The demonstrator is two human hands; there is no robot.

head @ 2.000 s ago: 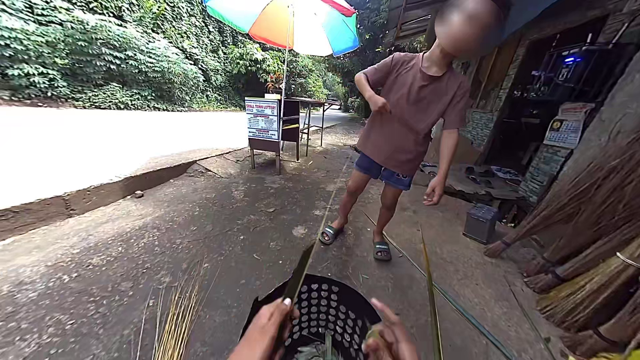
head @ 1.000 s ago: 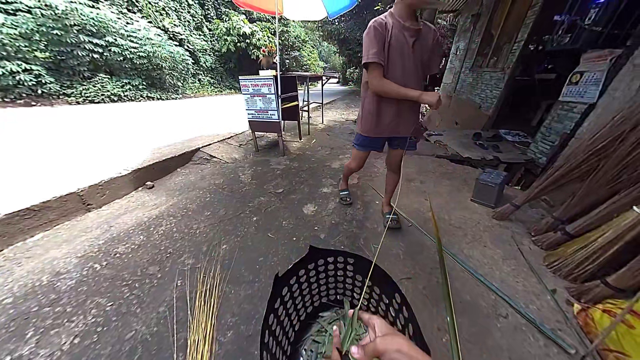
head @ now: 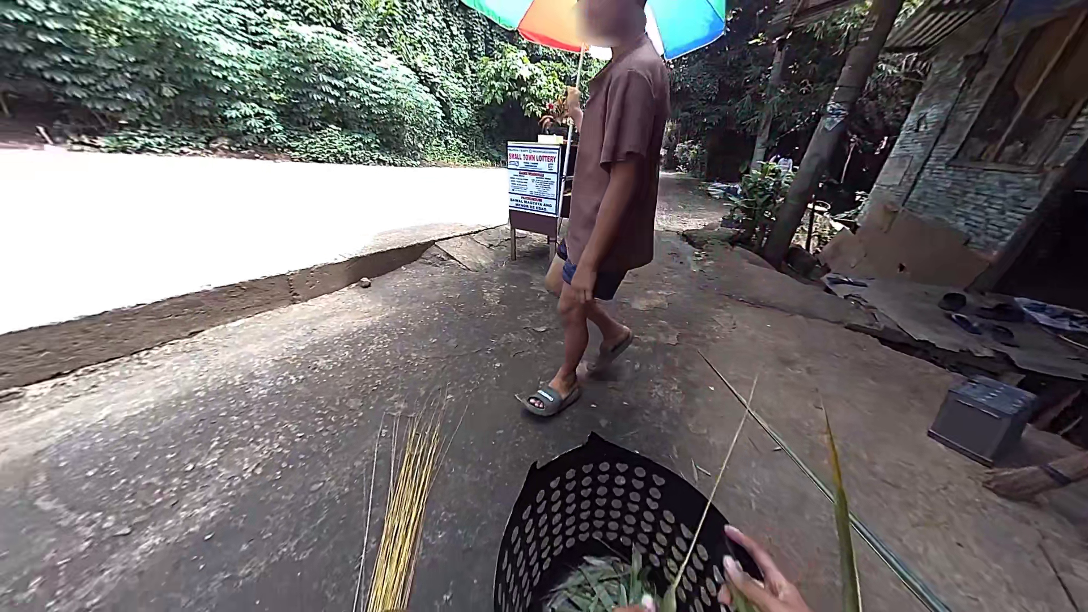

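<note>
A black perforated plastic basket (head: 612,501) stands at the bottom centre, with cut green leaf strips (head: 599,582) inside. My right hand (head: 761,578) is at the basket's right rim, fingers partly spread, with a bit of green leaf at its lower edge. Only the fingertips of my left hand (head: 636,605) show at the bottom edge, by the base of a thin pale leaf midrib (head: 714,493) that slants up to the right; the grip is hidden. A bundle of yellowish midribs (head: 408,518) stands left of the basket. A long green leaf (head: 841,510) rises at the right.
A person in a brown shirt (head: 625,161) stands mid-step beyond the basket. Behind is a sign stand (head: 534,183) under a colourful umbrella (head: 552,25). A long green stalk (head: 816,476) lies on the ground. A grey box (head: 982,416) and sandals (head: 977,323) are at right.
The person, who faced me earlier, now stands side-on, farther left in view. The dark leaf held upright two seconds ago is gone from there; a thin midrib shows over the basket. The view has turned.
</note>
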